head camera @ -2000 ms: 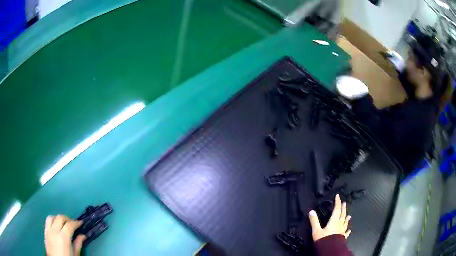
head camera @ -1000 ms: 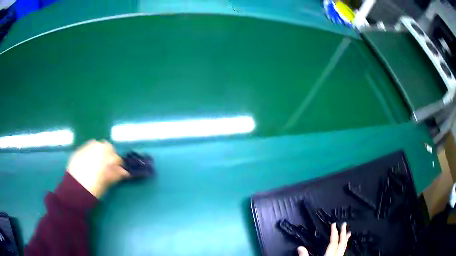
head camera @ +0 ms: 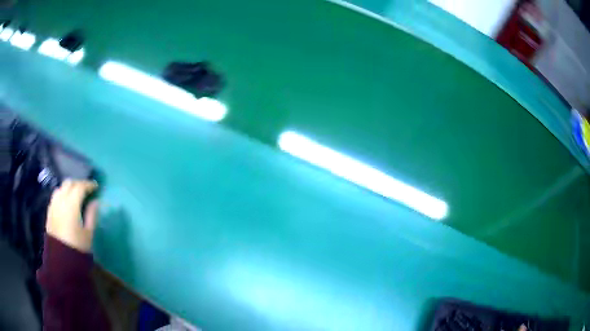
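My left hand (head camera: 70, 213) is at the left, at the near corner of the left-hand tray (head camera: 72, 161). Its thumb and fingers are curled around or beside something dark; blur hides whether it is a part or the tray's edge. Black plastic parts (head camera: 26, 149) lie heaped in that tray. A blurred black bundle of parts (head camera: 194, 77) lies on the green conveyor belt (head camera: 336, 84). Only a fingertip of my right hand (head camera: 523, 328) shows at the bottom edge, over the right-hand tray (head camera: 498, 317), which holds black parts; its grip is hidden.
The teal-green worktop (head camera: 213, 194) runs between the trays, along the belt. Another dark clump (head camera: 71, 40) is farther left on the belt. A blue and yellow item (head camera: 582, 132) is at the right edge. A red object (head camera: 521, 32) stands beyond the belt.
The view has swung left. My left hand has moved from a bundle at the worktop's belt side to the left-hand tray. A bundle now lies on the belt. My right hand has nearly left the picture.
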